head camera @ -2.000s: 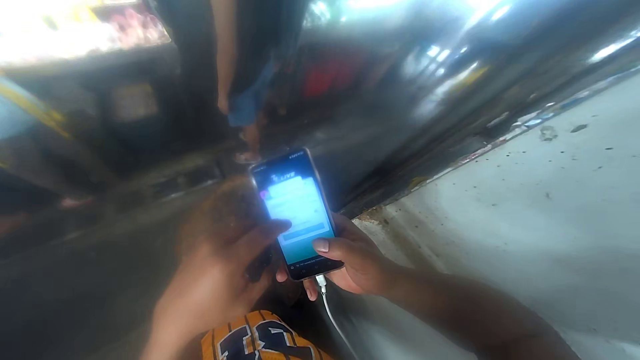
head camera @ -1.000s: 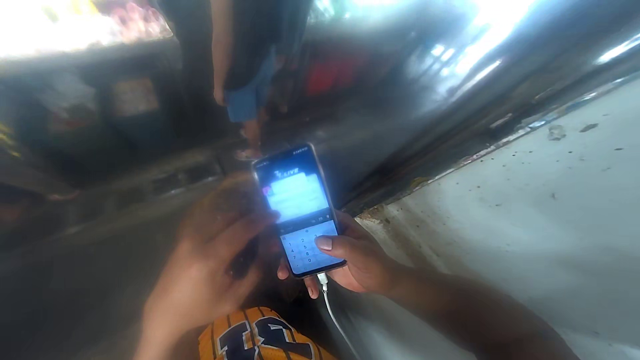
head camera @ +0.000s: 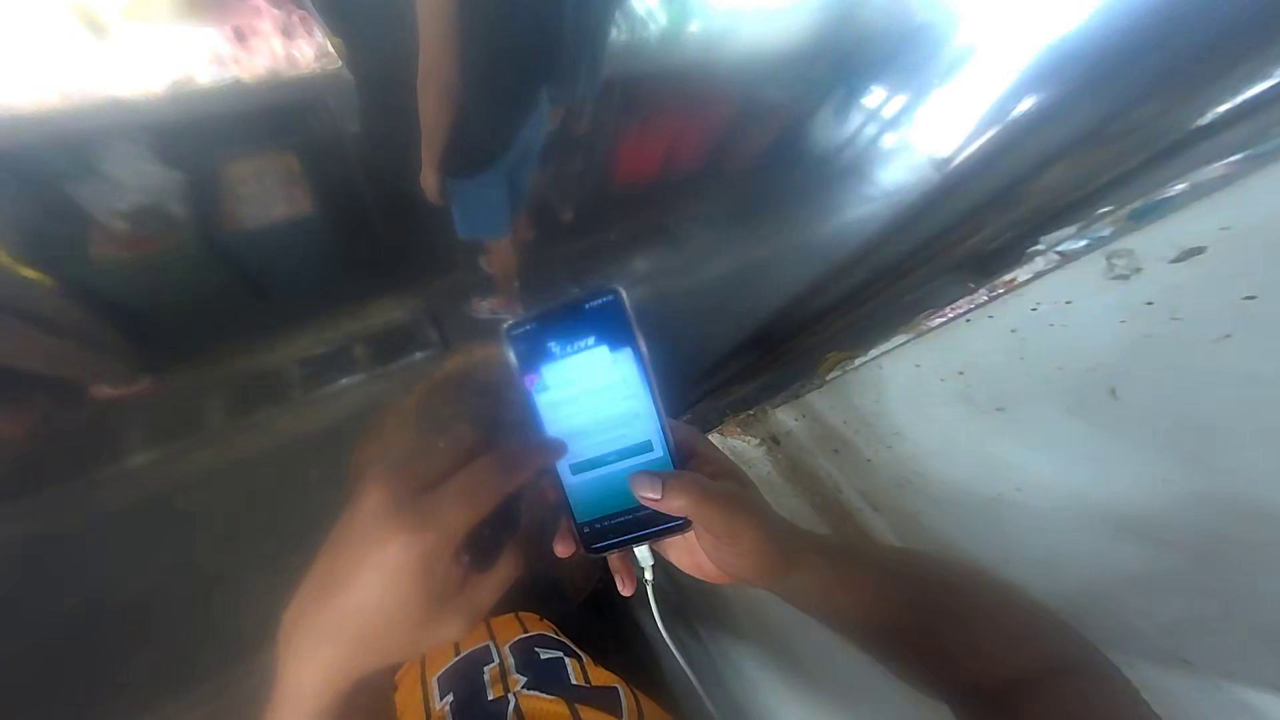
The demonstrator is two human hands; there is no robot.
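A lit smartphone (head camera: 600,410) lies tilted in my right hand (head camera: 725,515), whose thumb rests over the lower right of the screen while fingers show beneath the bottom edge. A white charging cable (head camera: 665,630) is plugged into the phone's bottom and runs down out of view. My left hand (head camera: 430,520), blurred, is at the phone's left side, its thumb at the screen's left edge. Whether it also supports the phone cannot be told. Below the hands shows orange striped clothing (head camera: 520,670) with dark figures.
A pale, stained wall or ledge surface (head camera: 1050,430) slopes along the right. Ahead stands a person in blue shorts (head camera: 490,200) and a dark top. A dark stall or counter (head camera: 200,190) with a bright top is at the upper left, and a red blurred thing (head camera: 670,140) is beyond.
A keypad showed on the phone's lower screen one second ago; now a dark button bar and a plain teal area show there. My right hand still holds the phone.
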